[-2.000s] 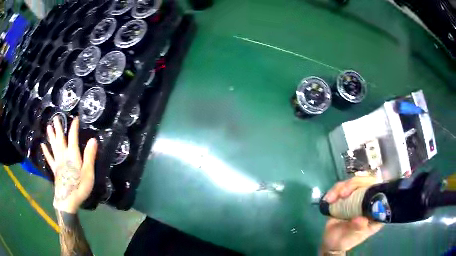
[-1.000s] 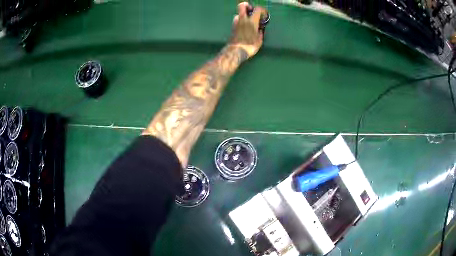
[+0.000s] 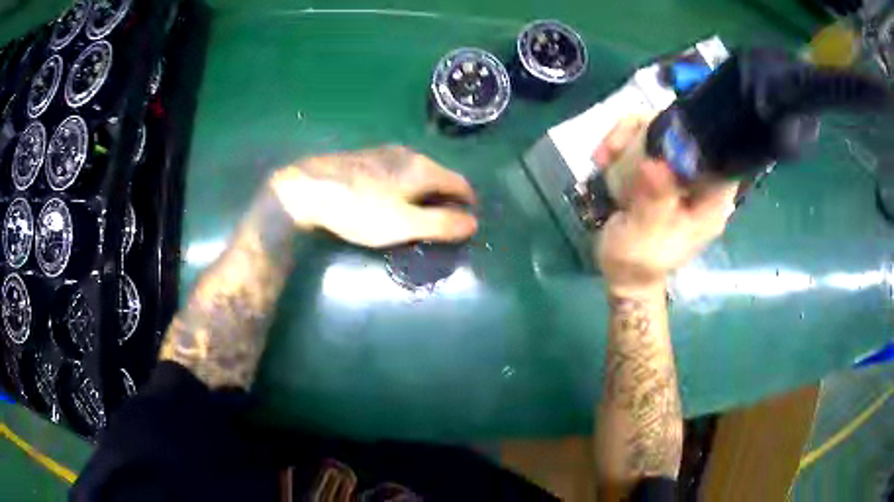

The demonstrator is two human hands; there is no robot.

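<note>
My left hand (image 3: 377,199) is on the bench's middle, fingers curled to the right around a dark round lamp unit (image 3: 423,267). The unit's edge shows below the hand, the rest is hidden. My right hand (image 3: 655,211), slightly blurred, grips the electric screwdriver (image 3: 740,118), its black body slanting up to the right. The screwdriver's nose and bit are hidden by the hand, over the front of the white screw feeder (image 3: 569,147). Two lamp units, one at the left (image 3: 471,88) and one at the right (image 3: 552,53), stand face up beyond my hands.
A black blister tray (image 3: 157,196) with rows of round lamp units is at the left. The blue handle (image 3: 689,75) of a hand tool lies on the feeder. A brown cardboard box (image 3: 765,441) is below the bench edge at lower right. Green floor with yellow lines shows in both lower corners.
My left hand came back from the far side of the bench, near the two standing lamp units. My right hand, out of view a second ago, is again in view with the electric screwdriver.
</note>
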